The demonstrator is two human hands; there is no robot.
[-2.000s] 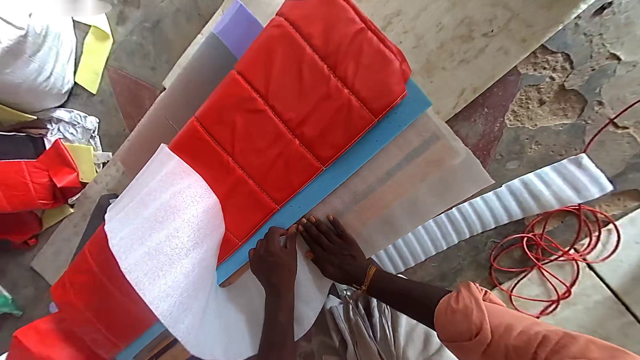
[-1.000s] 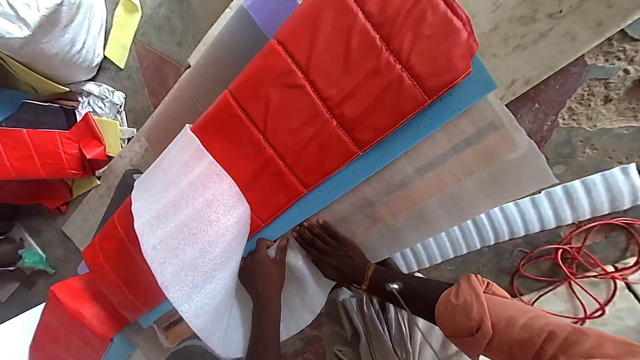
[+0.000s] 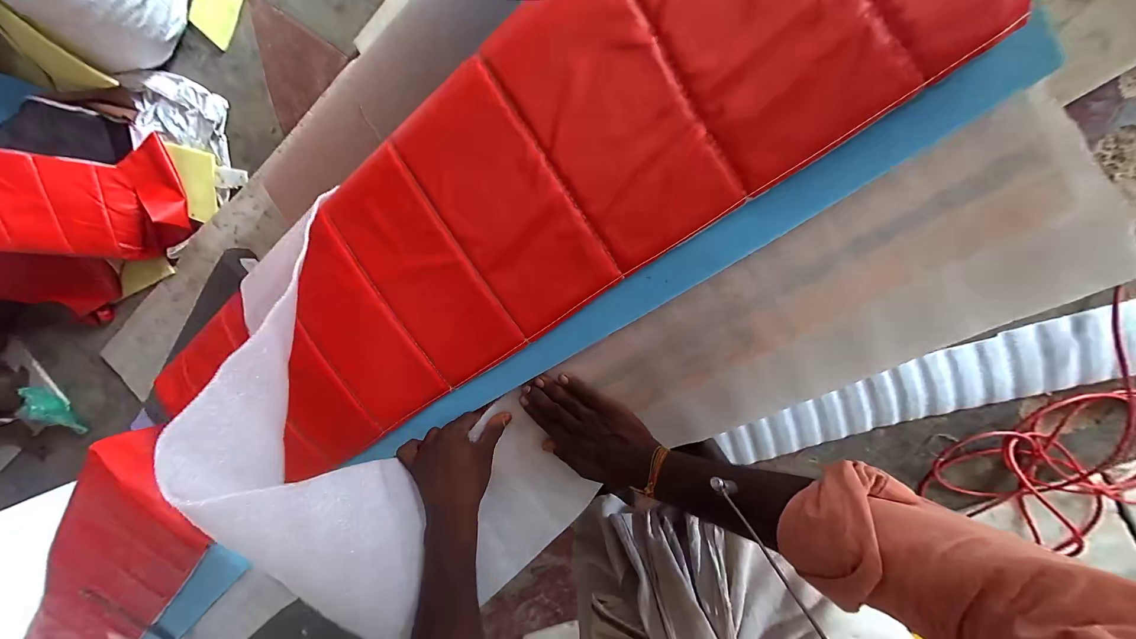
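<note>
A quilted red sheet (image 3: pixel 568 160) with stitched cross seams runs diagonally over a blue sheet (image 3: pixel 710 244), whose edge shows along its lower side. Below lies a translucent whitish sheet (image 3: pixel 843 266). My left hand (image 3: pixel 453 457) holds the edge of a white foam sheet (image 3: pixel 346 541) between thumb and fingers, beside the blue edge. The foam curls back over the lower part of the red sheet. Flat on the pale sheet, fingers extended, my right hand (image 3: pixel 595 435) rests just right of my left.
A ribbed white foam strip (image 3: pixel 932 382) and a coiled red cord (image 3: pixel 1029 470) lie at the right. More red quilted material (image 3: pixel 71 204), crumpled silver foil (image 3: pixel 177 111) and a white sack (image 3: pixel 106 31) are at the upper left. Green plastic (image 3: pixel 49 408) lies on the floor.
The white foam, spread flatter over the red sheet before, now folds and curls toward my left hand. The view has moved closer. Both hands stay near the blue edge.
</note>
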